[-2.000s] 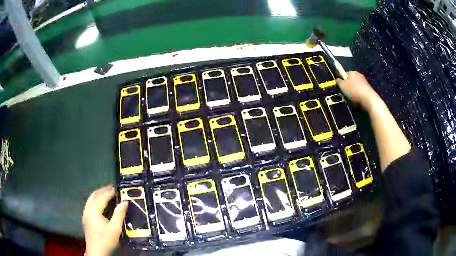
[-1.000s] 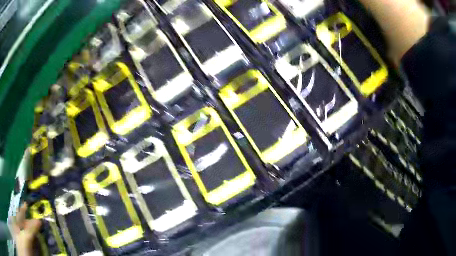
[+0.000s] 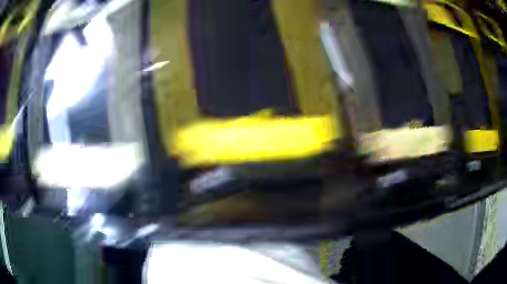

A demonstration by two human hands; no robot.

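The black blister tray [image 3: 267, 230] fills most of the view, very close to the camera and blurred. A phone cover with a yellow rim [image 3: 256, 138] lies in a pocket at the middle. A cover with a pale rim [image 3: 86, 163] and strong white glare is to its left. Another pale-rimmed cover [image 3: 408, 141] is to its right, and a yellow-rimmed cover [image 3: 481, 140] is at the far right. Neither of my hands is in the picture. The mallet is not in view.
A white rounded shape [image 3: 222, 263], blurred, is below the tray's near edge. A dark green surface [image 3: 41, 244] shows at the lower left. A pale grey panel [image 3: 450, 238] and dark areas show at the lower right.
The tray now looks much closer and larger, and its near edge runs across the lower part of the view. Both hands have gone out of the picture.
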